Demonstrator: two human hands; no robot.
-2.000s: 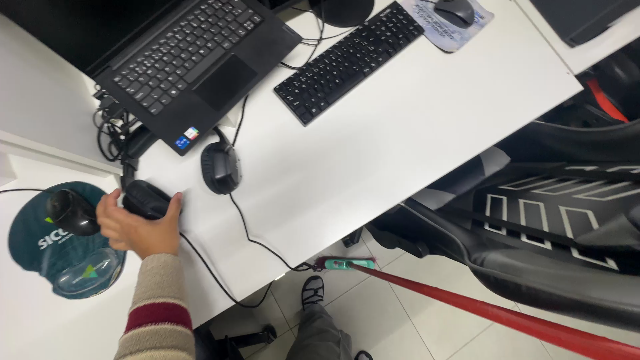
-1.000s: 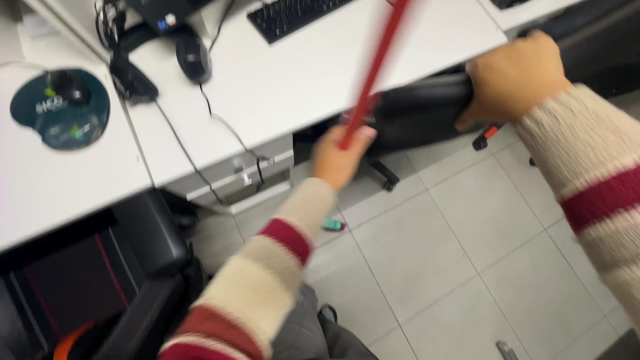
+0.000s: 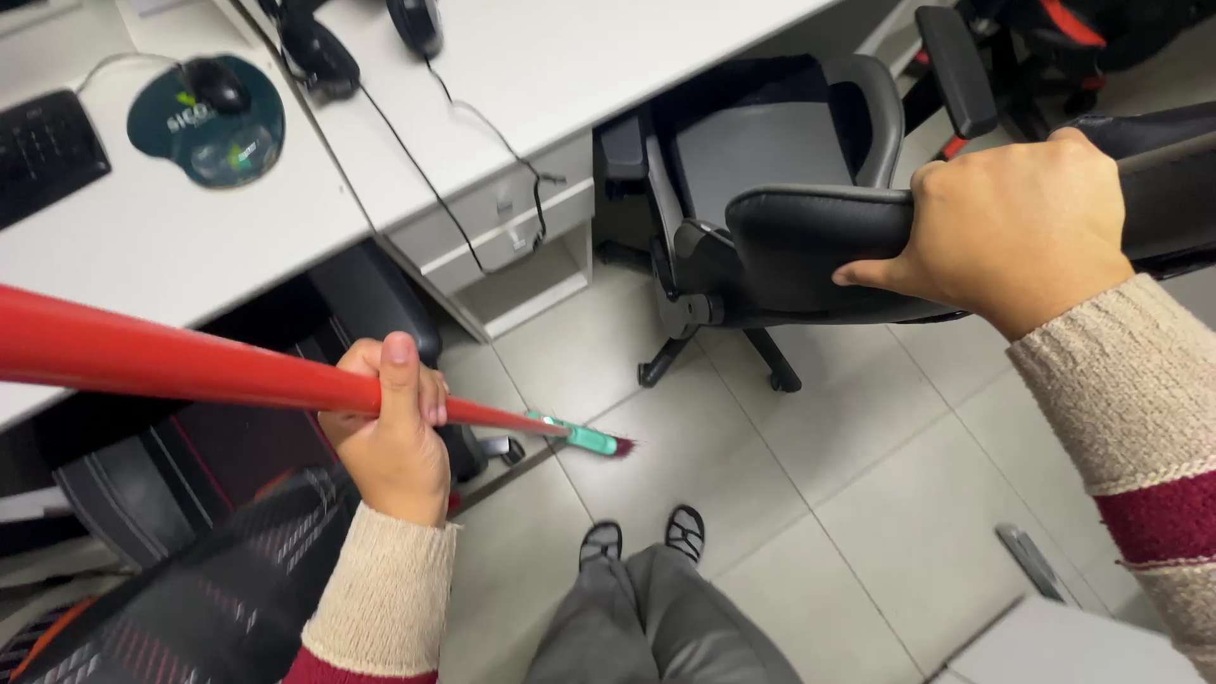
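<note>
My left hand (image 3: pixel 394 427) is closed around the red handle of a broom (image 3: pixel 218 366), thumb lying along it. The handle slants down to a green broom head (image 3: pixel 591 439) with dark red bristles, low over or on the tiled floor. On the right, my right hand (image 3: pixel 1021 228) grips the top edge of the black backrest of an office chair (image 3: pixel 822 228), its thumb on the near side. The chair's seat (image 3: pixel 774 152) faces the white desk, and its wheeled base stands on the tiles.
A white desk (image 3: pixel 532 66) with drawers (image 3: pixel 503 204) and hanging cables runs across the top. On it lie a mouse pad (image 3: pixel 204 142), a mouse (image 3: pixel 217 85) and a keyboard (image 3: pixel 47 152). Another black chair (image 3: pixel 199 484) stands at the left, near my feet (image 3: pixel 686 532).
My left hand was at a black device on the desk two seconds ago; it now holds the broom handle. My right hand has come into view, on the chair. The view has shifted towards the floor.
</note>
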